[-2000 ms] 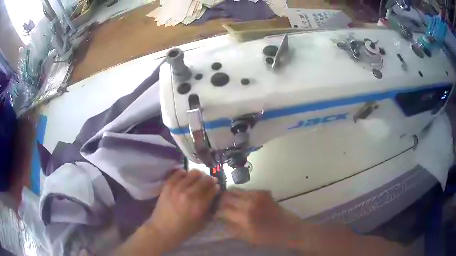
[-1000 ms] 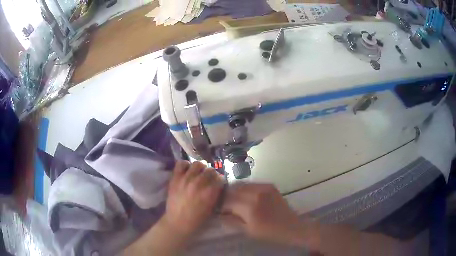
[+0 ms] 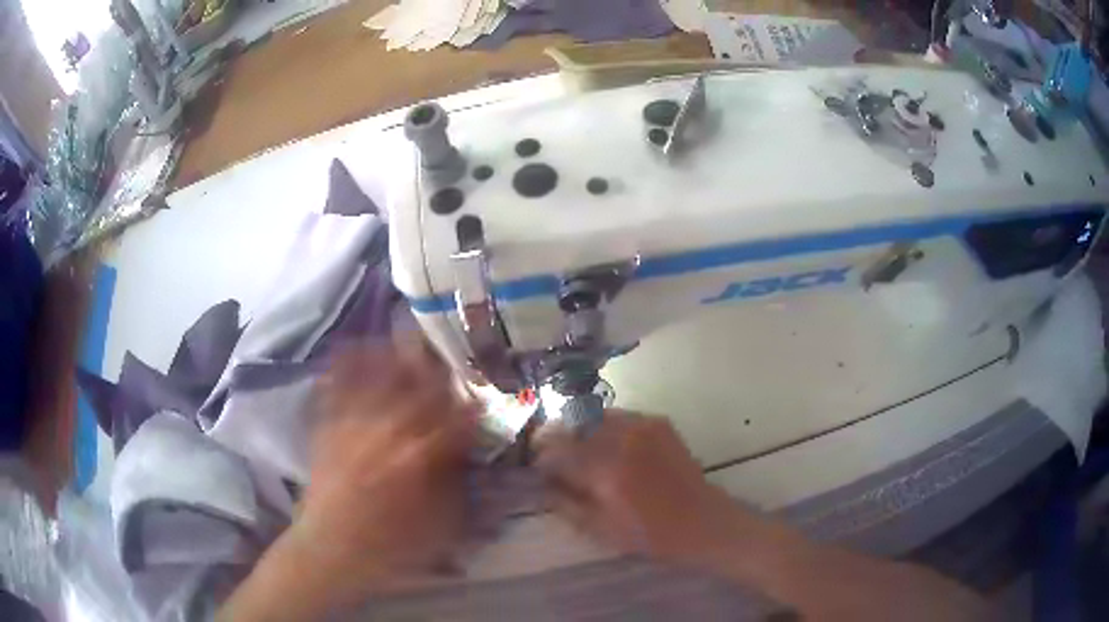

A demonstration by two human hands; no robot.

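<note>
The pale grey-lilac and purple garment cloth (image 3: 292, 292) lies bunched left of the needle and continues under my hands. The white JACK lockstitch machine (image 3: 778, 243) stands across the view, its lit presser foot area (image 3: 525, 407) showing a small red spot. My left hand (image 3: 395, 450) is blurred and lies over the cloth just left of the foot; its fingertips cannot be made out. My right hand (image 3: 620, 480) is just right of and below the foot, fingers bent down on the cloth and a dark strip (image 3: 523, 447). The exact finger contact is hidden.
A grey cloth panel with lighter lines (image 3: 936, 474) lies along the front right. Cream cut pieces (image 3: 438, 22) and a printed paper (image 3: 778, 39) lie on the brown surface behind the machine. Blue tape (image 3: 95, 365) marks the left table side. Plastic-wrapped goods (image 3: 103, 158) are at the upper left.
My left hand has moved left, away from the foot and my right hand. The cloth left of the needle has shifted and refolded, with a dark point now standing higher. My right hand has barely moved.
</note>
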